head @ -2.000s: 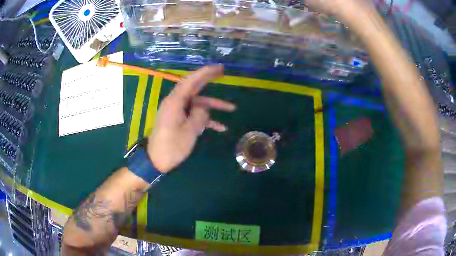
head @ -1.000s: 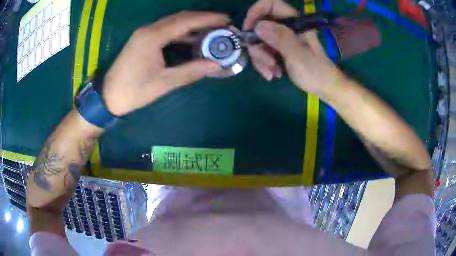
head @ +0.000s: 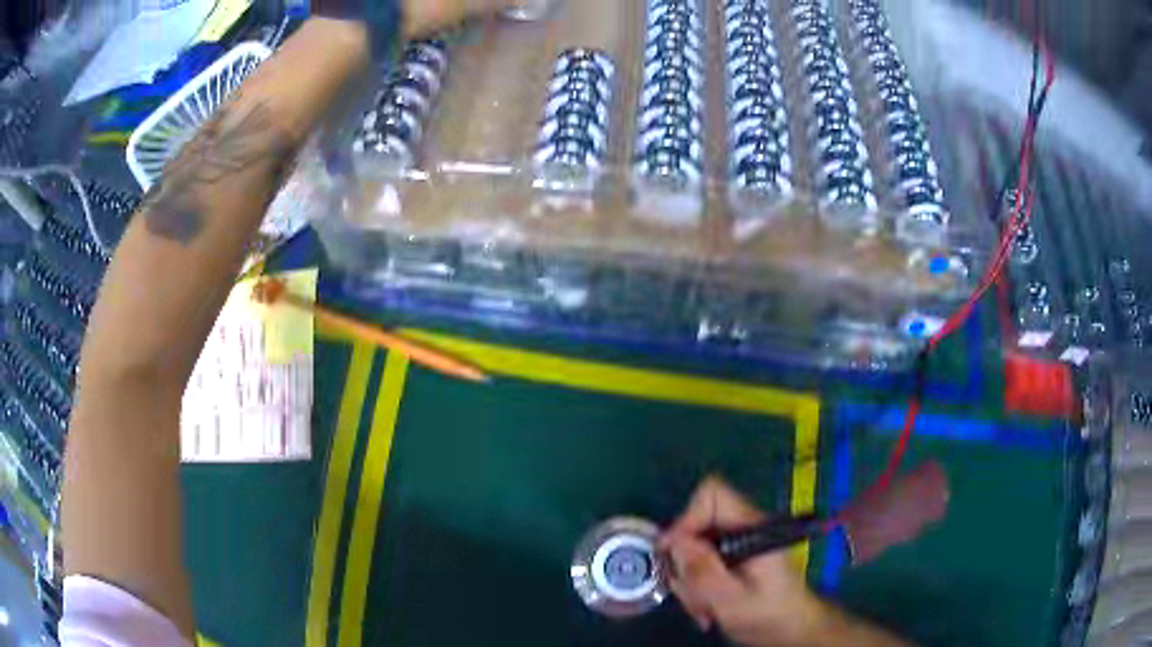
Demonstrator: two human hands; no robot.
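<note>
A round silver speaker driver (head: 622,569) with a ringed centre appears to lie on the green mat, inside the yellow tape. My right hand (head: 733,566) is at its right side and grips black pen-like test probes (head: 773,537). The fingertips are at the driver's rim; whether they or the probe tips touch it is unclear. My left arm reaches up across the left side to the tray area. My left hand (head: 445,13) is cut off by the top edge, its fingers hidden.
A stack of clear trays (head: 505,259) with rows of drivers spans the back. Red and black lead wires (head: 1007,253) hang at the right. A white fan (head: 190,108), a record sheet (head: 246,405), an orange stick (head: 404,344), a red block (head: 1040,384) and a dark red pad (head: 894,512) surround the work square.
My left hand has left the driver and moved up to the trays. The driver, then held in my left hand, is now low on the mat. My right hand still holds the probes. The view has tilted up.
</note>
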